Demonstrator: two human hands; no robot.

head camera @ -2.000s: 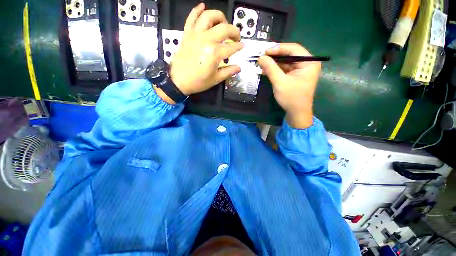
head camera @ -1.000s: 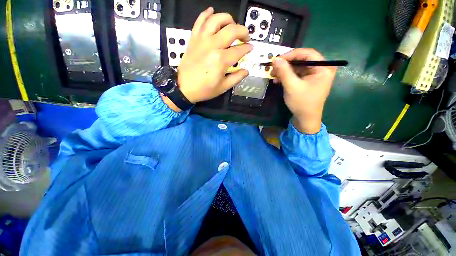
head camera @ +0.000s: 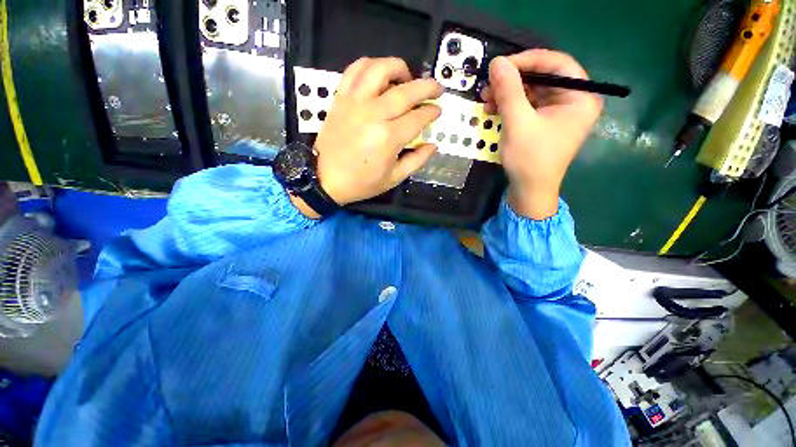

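My left hand lies on the white carrier strip, pressing it over the phone tray. The strip shows two rows of round spots, dark at both ends and pale in the middle part. My right hand holds slim black tweezers like a pen. Their tip is at the camera module area of the phone above the strip; whether they hold a piece cannot be told. The strip covers the middle of this phone; its lower part shows below.
Two more phones lie in the tray at left. An orange screwdriver and a yellow ridged block lie at right. A fan stands at lower left, a white machine at lower right.
My right hand has moved the tweezers up from the strip to the phone's camera area. More pale spots on the strip now show. The view has shifted slightly.
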